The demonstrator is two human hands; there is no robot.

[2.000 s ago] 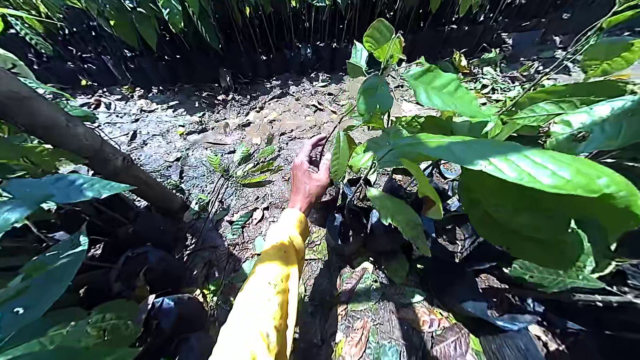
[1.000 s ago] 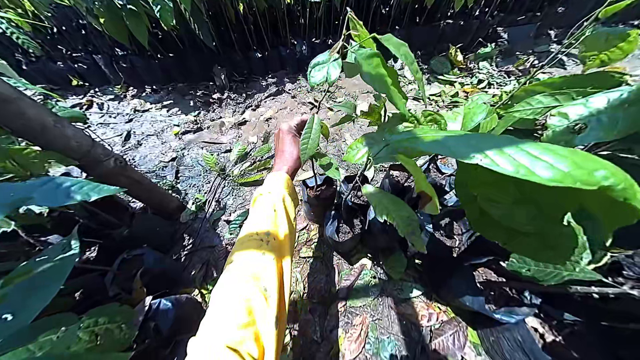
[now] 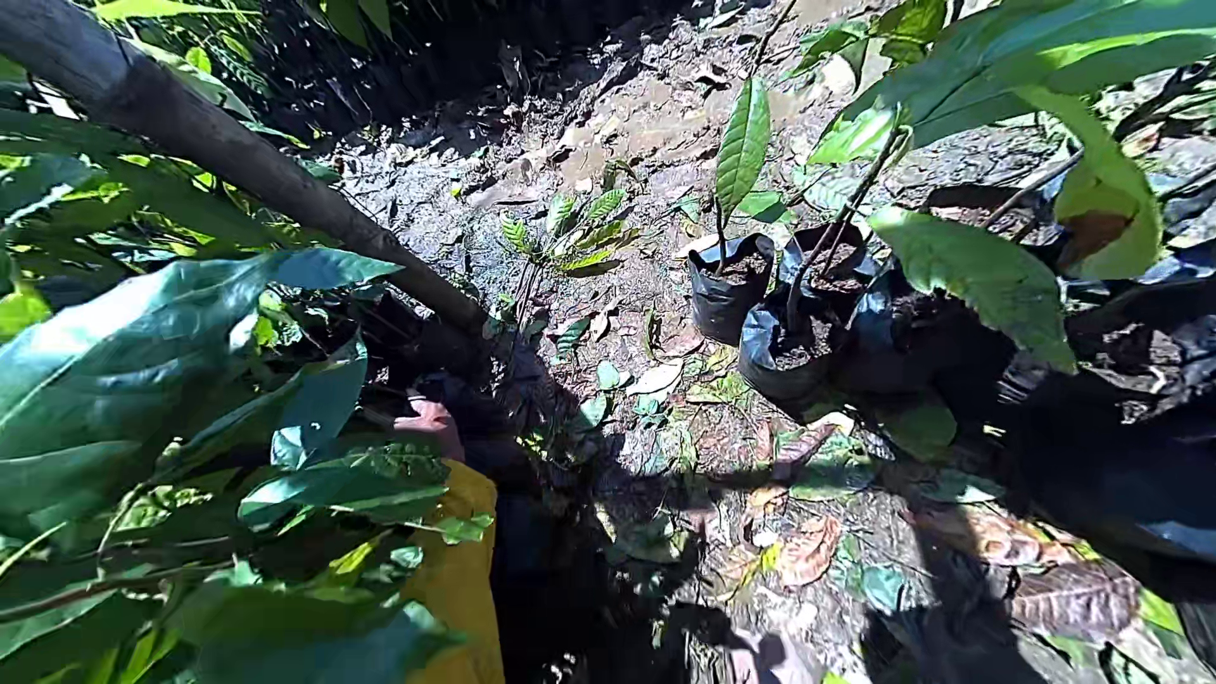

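My left hand [image 3: 429, 427], in a yellow sleeve [image 3: 458, 570], is low among the leaves at the left, beside the foot of a wooden pole [image 3: 285, 190]. Foliage and shade hide most of its fingers, so what it holds or touches cannot be told. To its right, a seedling in a black plastic grow bag [image 3: 724, 302] stands upright on the ground. Another bagged seedling [image 3: 784, 366] is close beside it, with more soil-filled bags behind and to the right. My right hand is not in view.
Broad green leaves [image 3: 161, 351] crowd the left side, and others [image 3: 988, 275] overhang the bags at the right. A small leafy plant [image 3: 575, 237] grows beyond the pole's foot. Dry leaves [image 3: 807, 551] litter the damp soil.
My left hand has left the potted seedling, where it was earlier, and is now down among the leaves at the left. The seedling's bag stands beside the others. The view has swung left.
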